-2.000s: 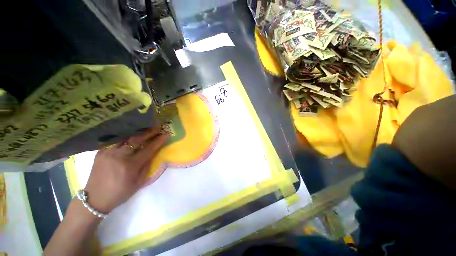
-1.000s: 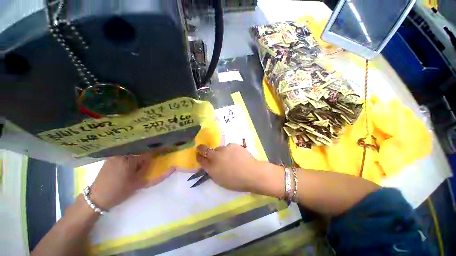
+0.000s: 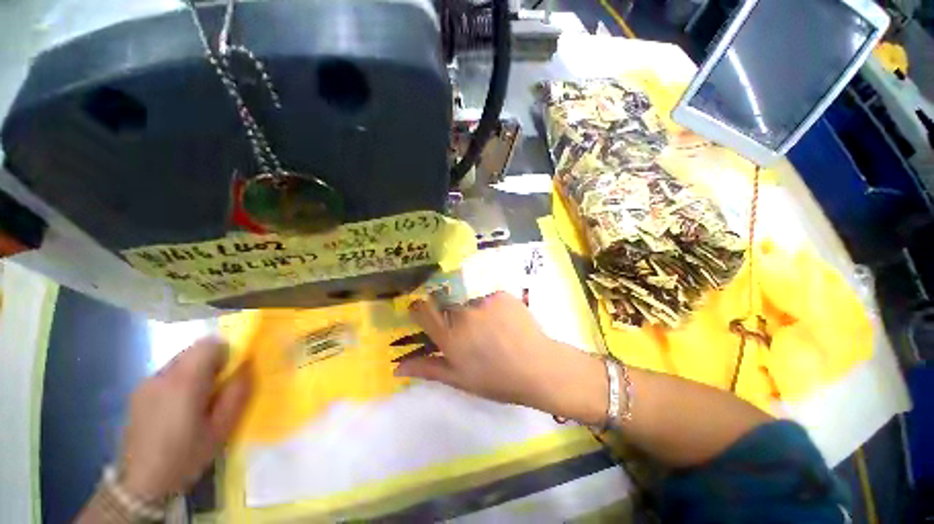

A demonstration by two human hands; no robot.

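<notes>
A yellow fabric panel [image 3: 282, 387] lies over the white template [image 3: 348, 450], left of its middle, with a dark-edged label [image 3: 321, 345] on it. My left hand [image 3: 182, 415] is blurred and closed on the panel's left edge. My right hand [image 3: 481, 348] is at the panel's right side below the machine head, with the dark pointed snips [image 3: 412, 348] held in it. Its fingertips are close to a small grey-green frame [image 3: 442, 291]; whether they touch it is unclear.
The dark machine head [image 3: 338, 154] with a ball chain and taped note overhangs the work. A bulky label bundle [image 3: 645, 205] lies on the right on a yellow panel pile [image 3: 809, 328]. A control screen [image 3: 783, 67] stands at upper right, a reddish cord hanging below it.
The panel has moved left from under the head and its label now shows. My left hand has moved left with it. My right hand, out of view at first, stays by the head with the snips.
</notes>
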